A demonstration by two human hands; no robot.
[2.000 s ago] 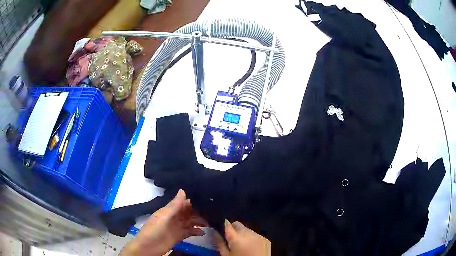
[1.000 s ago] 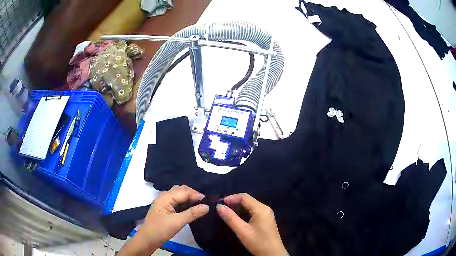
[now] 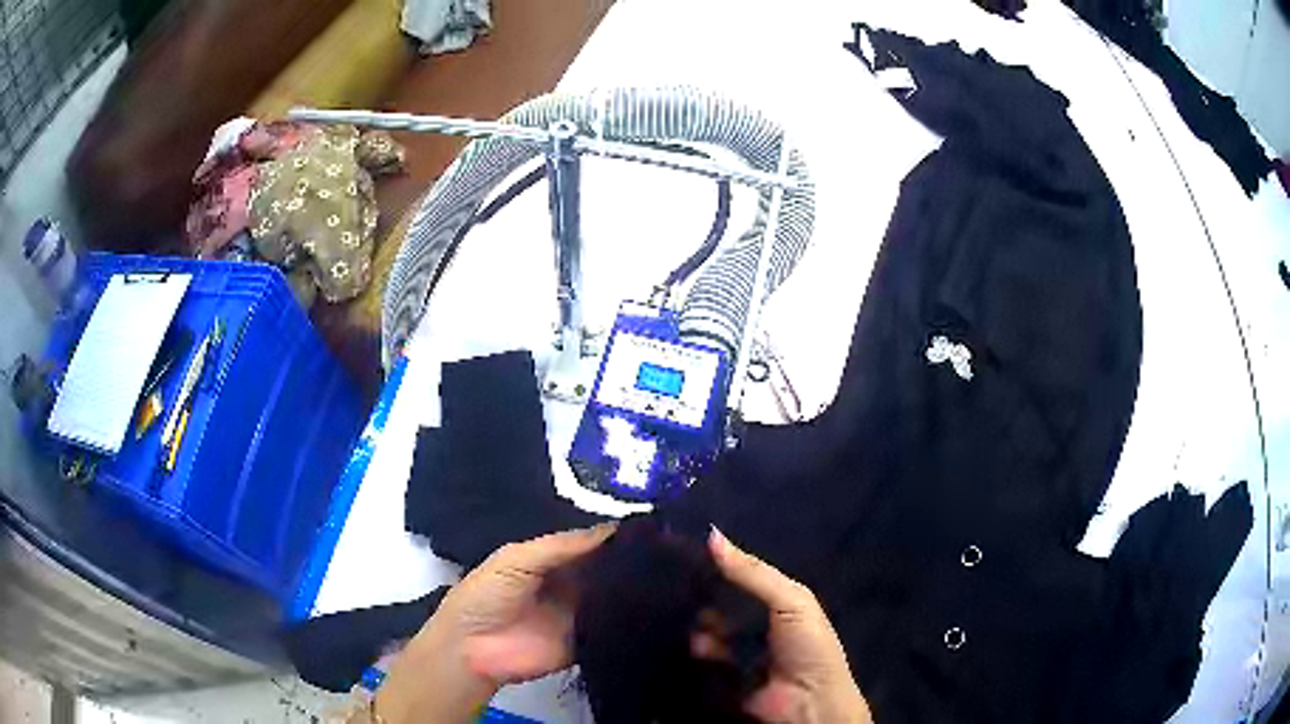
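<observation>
A large black garment [image 3: 990, 283] lies spread over the white table, with a white patch and two small pale rings on it. My left hand [image 3: 516, 615] and my right hand [image 3: 792, 637] hold a bunched black part of it [image 3: 651, 622] between them, just below the trimmer. The fingertips of both hands are partly hidden by the cloth. The blue-purple thread trimmer [image 3: 654, 403] with a lit display stands just beyond the hands. Thread snips [image 3: 775, 379] lie to its right, partly hidden behind a rod.
A grey ribbed hose [image 3: 623, 111] loops behind the silver stand [image 3: 565, 226] and its cross rods. At left are a blue crate [image 3: 248, 410] with a clipboard [image 3: 120, 354] and pens, and cloth scraps [image 3: 314, 198] on a brown seat. More black cloth [image 3: 1195, 106] lies at far right.
My hands have gone from pinching a small spot of cloth to holding a larger bunch raised between them. My right hand has moved slightly right. The view has shifted slightly.
</observation>
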